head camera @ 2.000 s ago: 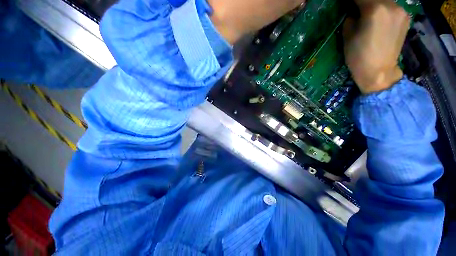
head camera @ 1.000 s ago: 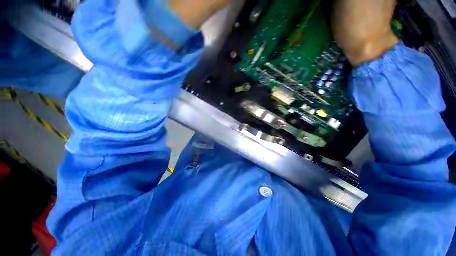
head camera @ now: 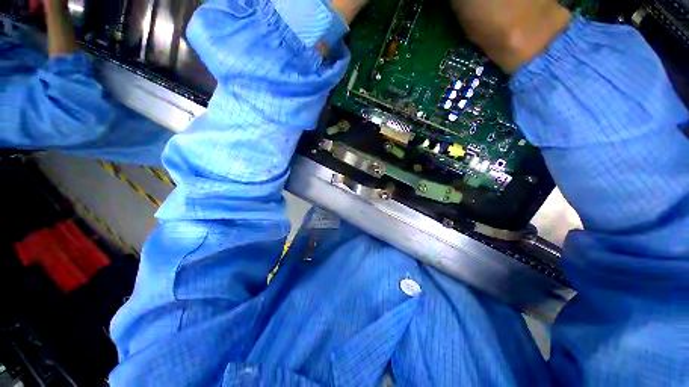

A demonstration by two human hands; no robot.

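Note:
The green circuit board (head camera: 423, 91) lies in its black carrier (head camera: 483, 208) at the upper middle. It bears blue-and-white capacitors (head camera: 458, 94) and a yellow block component (head camera: 456, 150) near its near edge. Silver and pale green clamps (head camera: 423, 185) sit along the carrier's near side. My right hand (head camera: 514, 29) is over the board's upper right; its fingers are cut off by the top edge. My left hand (head camera: 347, 7) shows only a sliver of wrist at the top edge, beside a light blue wrist strap (head camera: 304, 19). What either hand holds is hidden.
A silver conveyor rail (head camera: 431, 234) runs diagonally between the carrier and my body. Another person's arm in a blue sleeve (head camera: 57, 98) reaches over the line at the far left. Shiny metal plates (head camera: 155, 30) lie beyond the rail. A red item (head camera: 64, 253) and yellow-black floor tape are at the lower left.
The view has shifted. My right wrist sits further left and higher, showing more of the capacitors. My left hand has nearly left the picture. The other person's forearm has come into view.

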